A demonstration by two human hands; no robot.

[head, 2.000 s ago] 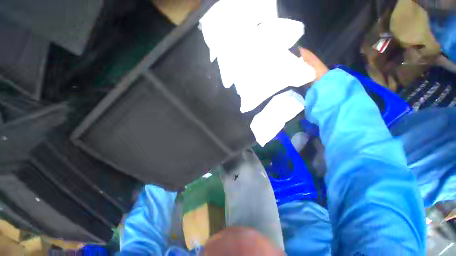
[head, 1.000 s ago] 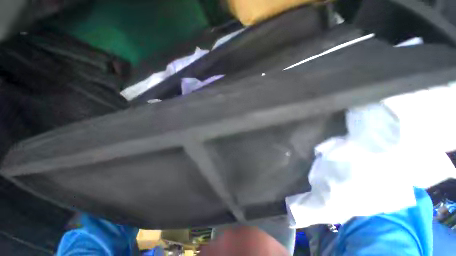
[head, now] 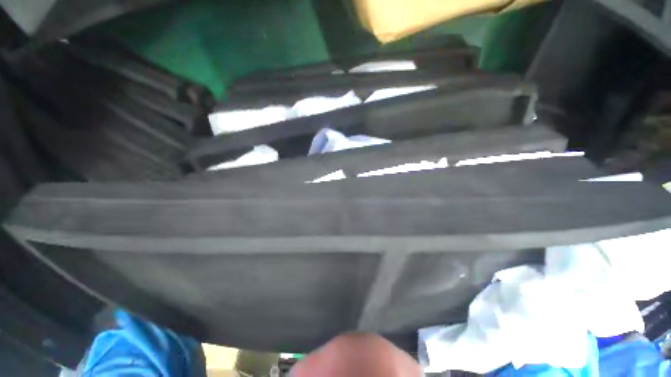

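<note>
A large black divided tray (head: 294, 241) spans the view close in front of me, its centre rib visible. Overlapping floppy white pouches (head: 530, 309) lie at its right end and hang past the near edge. Behind it stands a stack of black trays (head: 449, 110) with white pieces showing along the edges. The front tray hides part of the stack. A blue sleeve shows at each lower side of the tray, but both my hands are out of sight behind the tray and pouches.
Green floor (head: 257, 40) shows beyond the stack. A tan piece (head: 427, 15) lies at the top edge. More dark trays (head: 125, 110) are piled at the left. Part of a beige box (head: 219, 358) shows at the bottom. Other dark shapes at the right are blurred.
The front tray has swung from a steep slant to nearly level across the view. The tray stack behind it has come into fuller view. My right hand, seen at the pouches earlier, is now hidden.
</note>
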